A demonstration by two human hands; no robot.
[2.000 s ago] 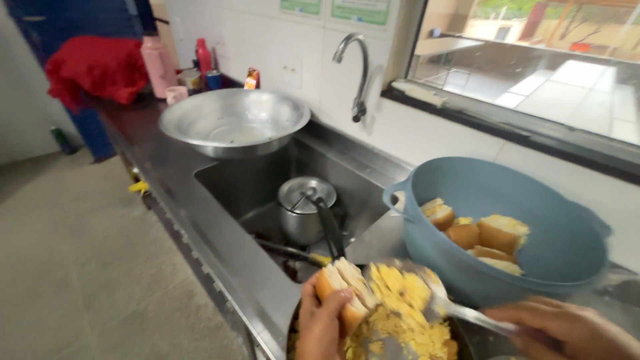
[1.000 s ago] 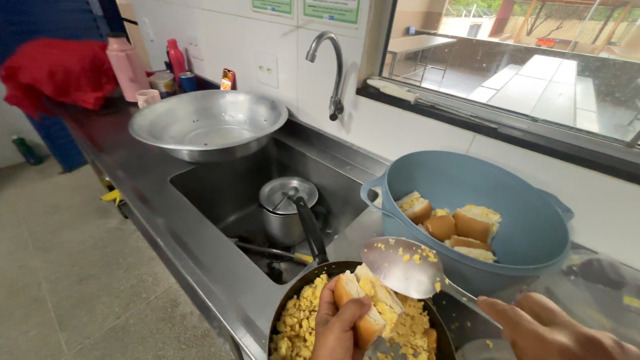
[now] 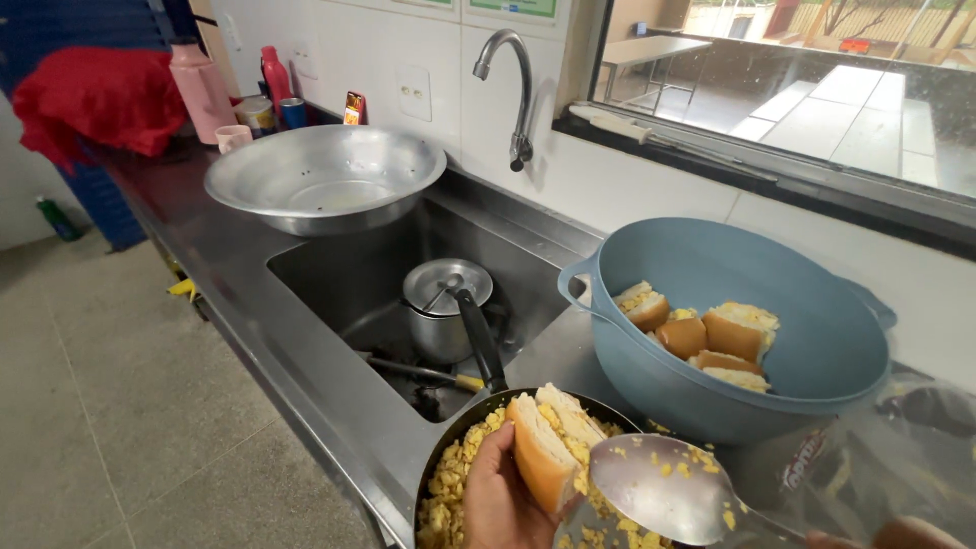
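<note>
My left hand [image 3: 503, 492] holds a split bread roll [image 3: 545, 450] with scrambled egg between its halves, above a black frying pan [image 3: 424, 465]. Scrambled egg [image 3: 461, 465] lies in the pan. My right hand [image 3: 892, 534], partly cut off at the lower right edge, grips the handle of a large metal serving spoon [image 3: 663, 484]. The spoon's bowl is beside the roll, with bits of egg stuck to it. Behind the pan on the right stands a blue-grey plastic bowl [image 3: 709, 252] with several egg-filled rolls [image 3: 736, 332] in it.
A steel sink [image 3: 366, 305] holds a lidded metal pot [image 3: 438, 332]. A wide aluminium basin [image 3: 328, 179] overlaps the sink's far edge, under a faucet [image 3: 522, 99]. Farther left are a pink thermos [image 3: 202, 95] and a red cloth [image 3: 99, 99]. A plastic bag [image 3: 892, 465] lies at right.
The spoon has moved from over the pan and roll to the roll's right side. Its bowl was down in the egg two seconds ago. My left hand still holds the roll.
</note>
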